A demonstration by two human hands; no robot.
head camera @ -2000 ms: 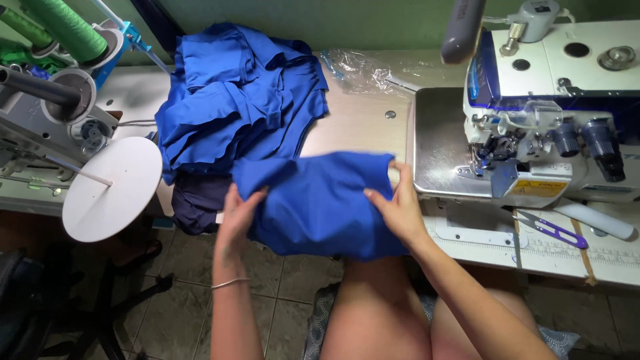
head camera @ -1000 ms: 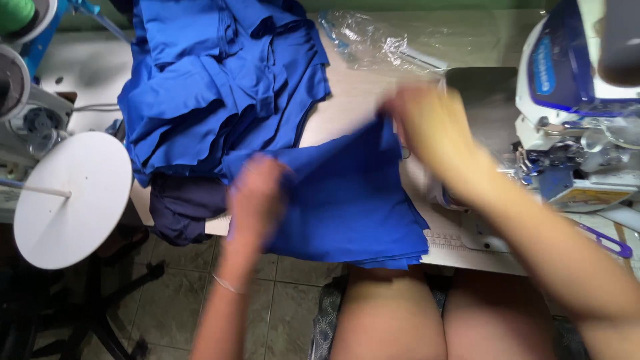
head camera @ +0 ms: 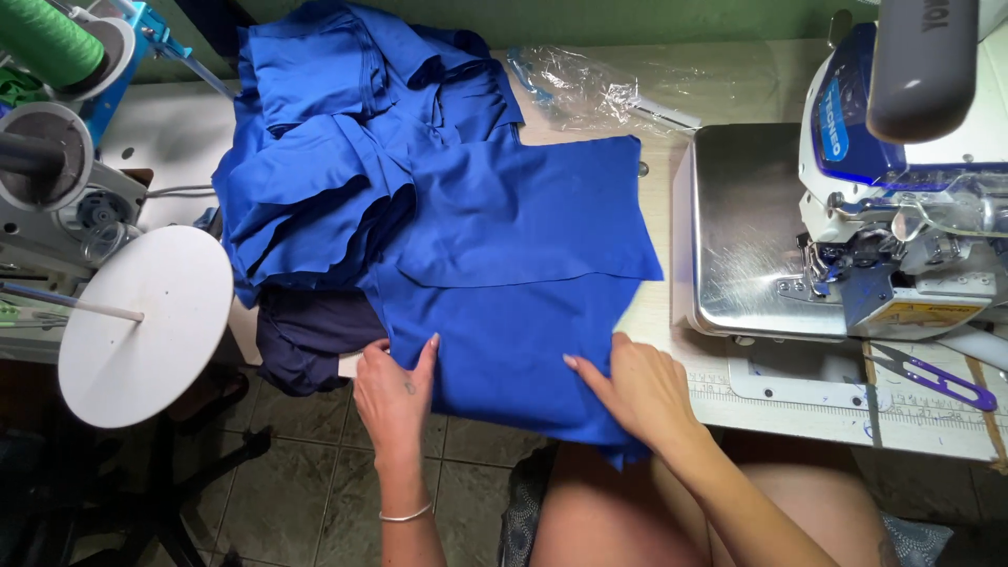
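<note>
Blue fabric pieces [head camera: 504,339] lie spread over the table's front edge, one layer overlapping another. My left hand [head camera: 396,386] pinches their left side, thumb on top and fingers beneath. On the right side, my right hand [head camera: 638,382] grips the cloth the same way, its thumb lying on the surface. A rumpled heap of blue fabric [head camera: 315,157] touches the spread pieces at the upper left. Dark navy cloth [head camera: 303,339] hangs at the edge below that heap.
An overlock sewing machine [head camera: 890,181] with a metal plate [head camera: 748,236] stands at the right. Purple thread snips [head camera: 937,378] rest near the table's front edge. Clear plastic wrapping [head camera: 583,87] lies behind. A white disc [head camera: 146,327] and green thread cone [head camera: 47,39] are at the left.
The blue fabric between my hands, bunched two seconds ago, is now opened out flat and reaches back beside the heap. My right hand has come down to the front right side of the cloth.
</note>
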